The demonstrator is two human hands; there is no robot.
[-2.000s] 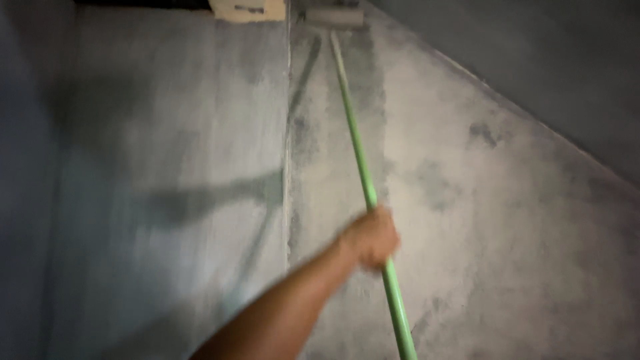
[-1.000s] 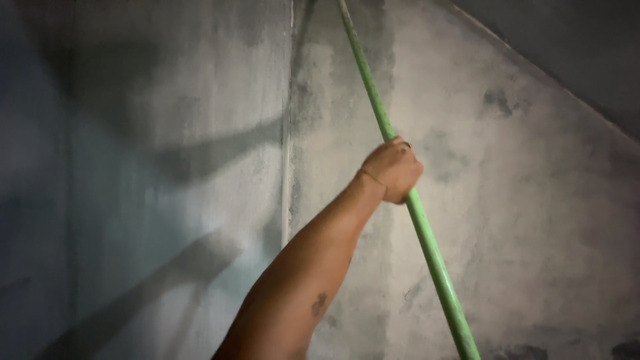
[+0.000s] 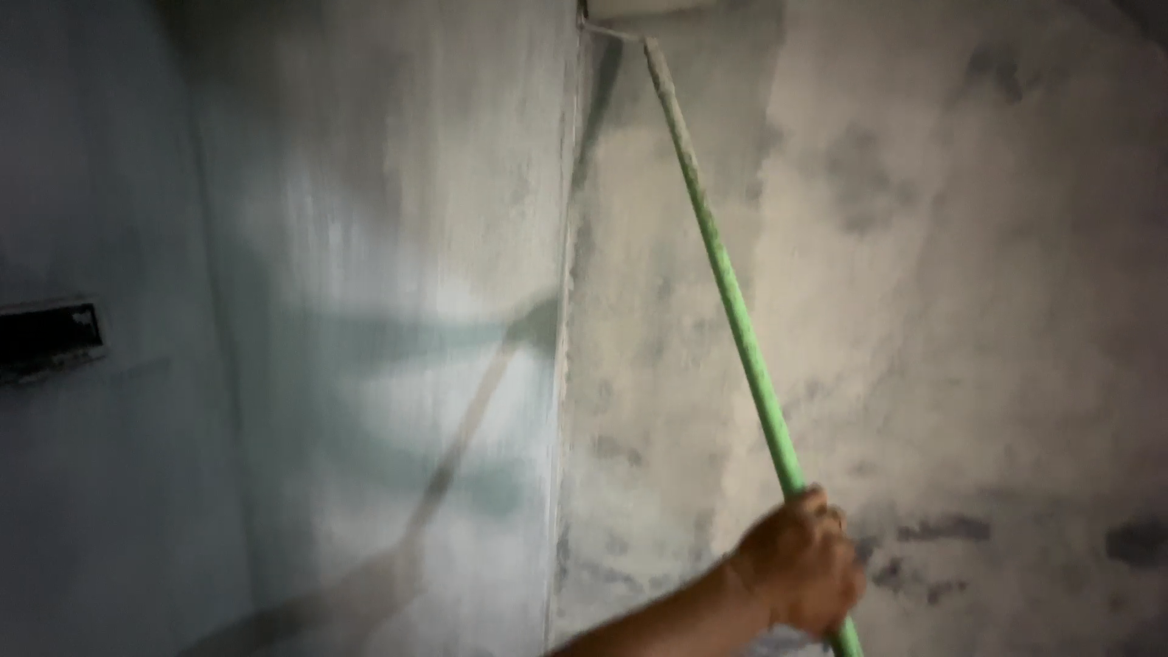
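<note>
My left hand (image 3: pixel 808 561) is closed around a long green pole (image 3: pixel 739 319) low in the view, its forearm coming in from the bottom edge. The pole slants up and to the left, its upper part spotted with pale stains. At its top a thin wire frame joins a pale paint roller (image 3: pixel 652 7), which lies by the wall corner and is partly cut off by the top edge. Around the roller, the right-hand wall (image 3: pixel 876 319) has a darker, damp-looking strip. My right hand is out of view.
A smoother grey wall (image 3: pixel 438 228) meets the blotchy wall at a vertical corner, with shadows of an arm and pole on it. At the far left is a dark rectangular recess (image 3: pixel 50 338) in the wall.
The roller, out of sight one second ago, shows again at the top edge. My left hand appears lower in the view, still around the pole. The view has shifted.
</note>
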